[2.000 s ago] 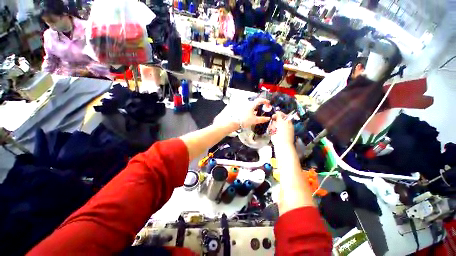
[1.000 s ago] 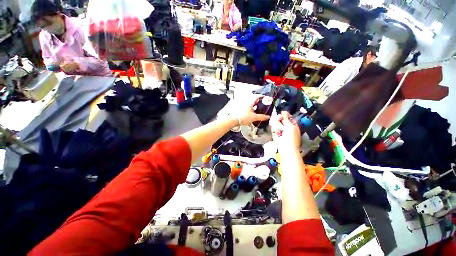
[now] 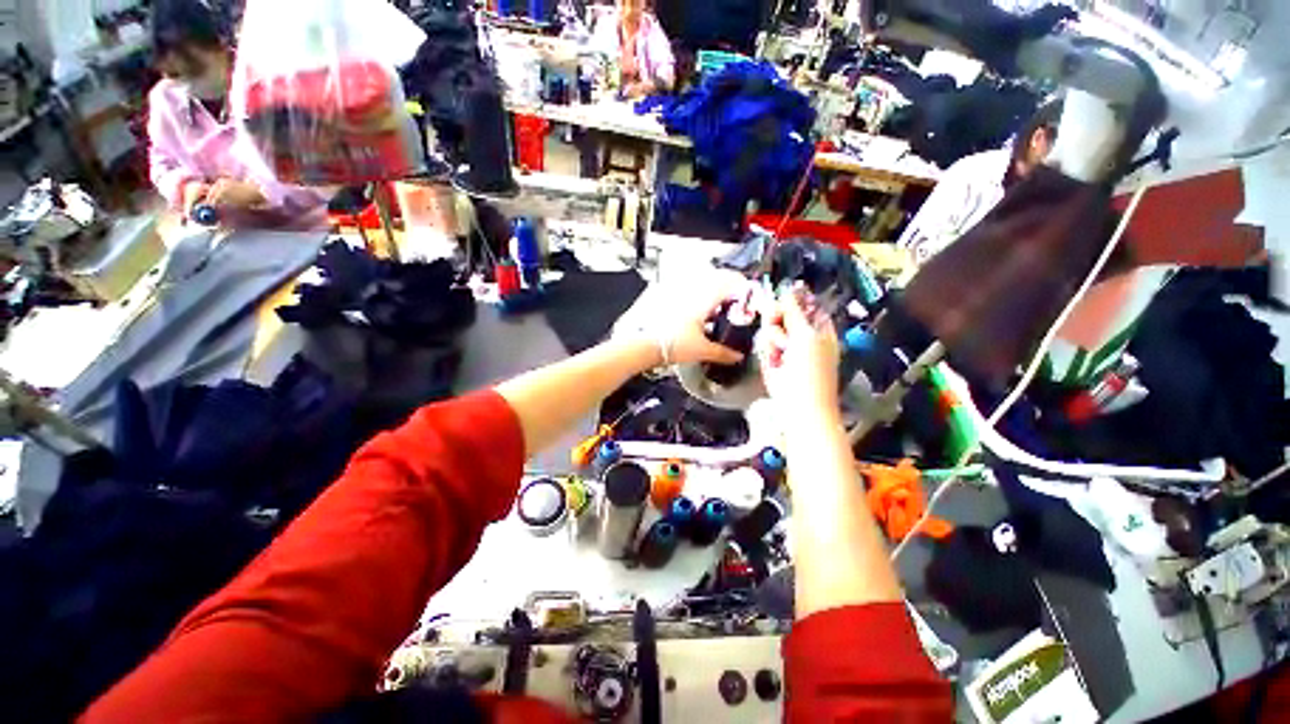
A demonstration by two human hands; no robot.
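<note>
My left hand [image 3: 696, 337] reaches out over the thread stand and is closed around a dark thread cone [image 3: 731, 331] with a pale top. My right hand [image 3: 798, 340] is raised just right of the cone, its fingers bent together near the cone's top. Something small and pale shows at its fingertips; it is too blurred to name. A pale round holder [image 3: 719, 386] of the stand lies below the cone. The sewing machine's cream arm [image 3: 722, 672] with black bands is at the bottom edge.
Behind the machine stand a metal cylinder [image 3: 623, 509], a round tin [image 3: 543, 504], small spools [image 3: 683, 511] and an orange cloth [image 3: 897, 498]. Navy cloth [image 3: 142, 566] is heaped at left. A lamp head [image 3: 1101, 120] hangs upper right. Other people sit at machines beyond.
The dark cone in my left hand has moved slightly down and left, and its top now tilts differently. My right hand stays beside it with its fingers shifted a little upward.
</note>
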